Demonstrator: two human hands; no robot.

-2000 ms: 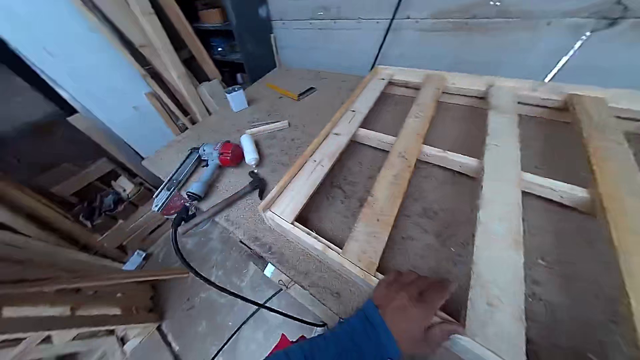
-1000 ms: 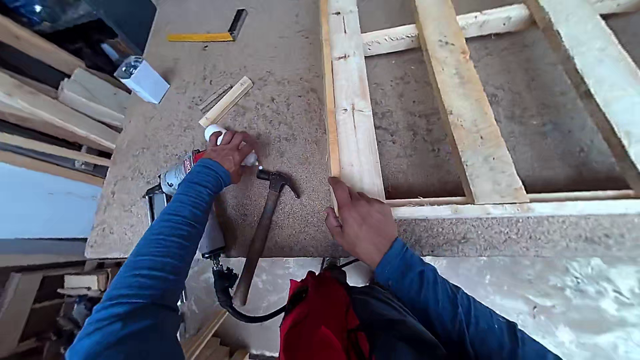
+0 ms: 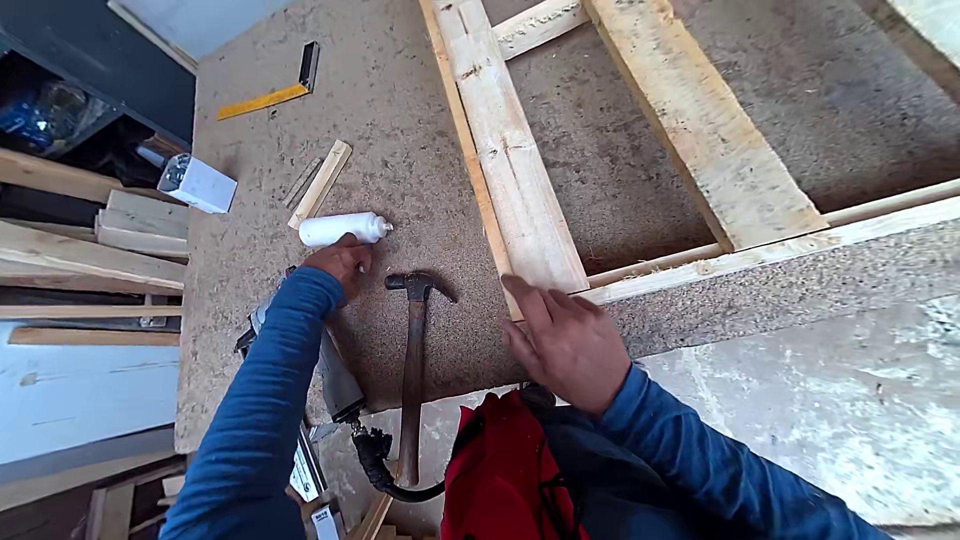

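Note:
My left hand [image 3: 341, 266] is bent beside a white plastic bottle [image 3: 341, 229] lying on its side; its grip is partly hidden. Under my left forearm, partly covered, lies a pneumatic nail gun [image 3: 337, 375] with a black hose. To the right, a claw hammer [image 3: 414, 352] has its handle overhanging the bench edge. My right hand [image 3: 566, 337] rests its fingers on the near left corner of a slatted wooden frame [image 3: 517, 172], holding nothing.
The particleboard bench [image 3: 405, 172] also carries a try square [image 3: 274, 97], a short wood strip [image 3: 321, 184] and a white box [image 3: 199, 184]. Stacked boards [image 3: 90, 255] stand left of the bench. The near bench edge runs beneath the frame.
My left hand was over the bottle a second ago and now sits at its near side, showing more of it. My right hand stays at the frame corner.

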